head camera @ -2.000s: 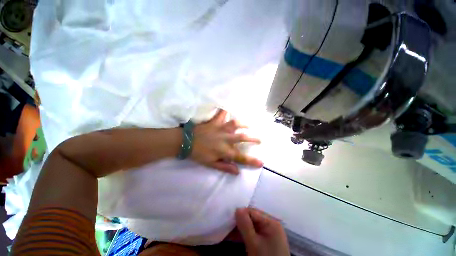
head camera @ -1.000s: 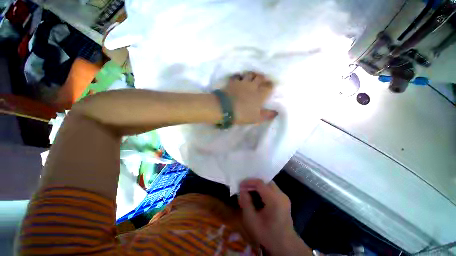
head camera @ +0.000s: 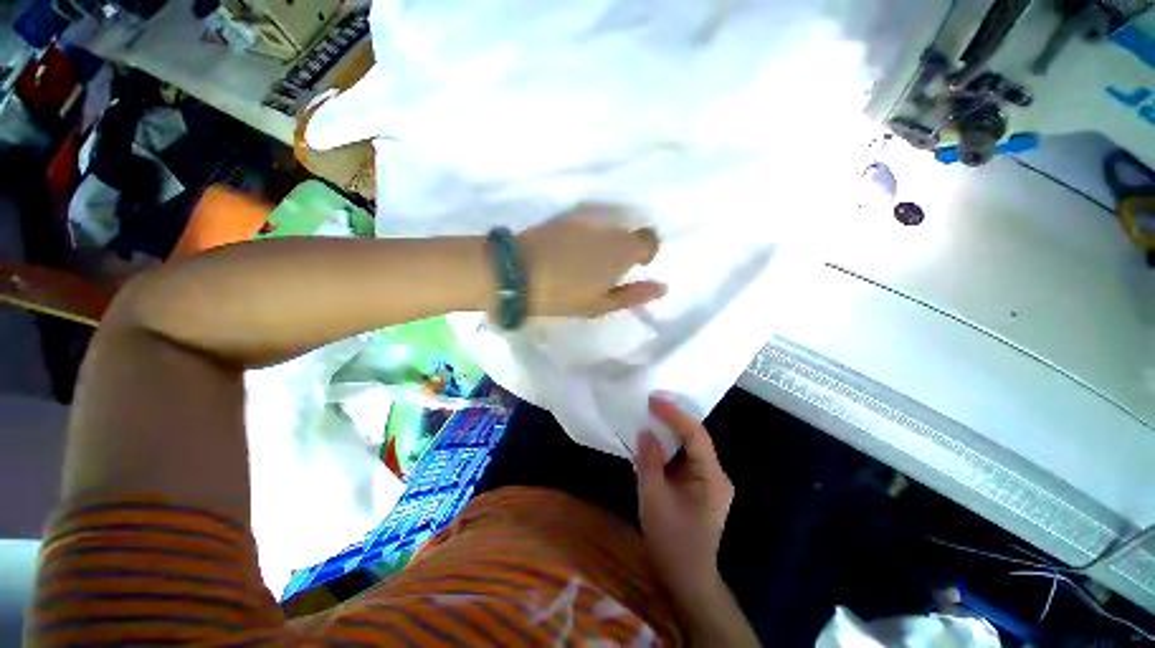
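A large white cloth (head camera: pixel 557 114) lies over the sewing table and hangs down over its front edge toward my lap. My left hand (head camera: pixel 589 268) rests on the middle of the cloth, slightly blurred, with thumb and a finger apart; its other fingers are partly hidden. My right hand (head camera: pixel 684 475) is lower, in front of the table edge, and pinches the cloth's lower edge between thumb and fingers. The sewing machine's needle area (head camera: pixel 963 114) is at upper right; bright glare hides the cloth's edge beside it.
The machine bed (head camera: pixel 1001 298) is at right, with scissors (head camera: pixel 1134 196) at its far edge. A graduated strip (head camera: pixel 937 443) runs along the table's front. White cloth (head camera: pixel 317 481) and a blue lattice item (head camera: pixel 437 494) are at lower left. A cream machine (head camera: pixel 285 23) stands at upper left.
The view has shifted, so the machine sits farther up and right. Both hands and the cloth have come away from the needle area, with the cloth's lower edge now beyond the table front.
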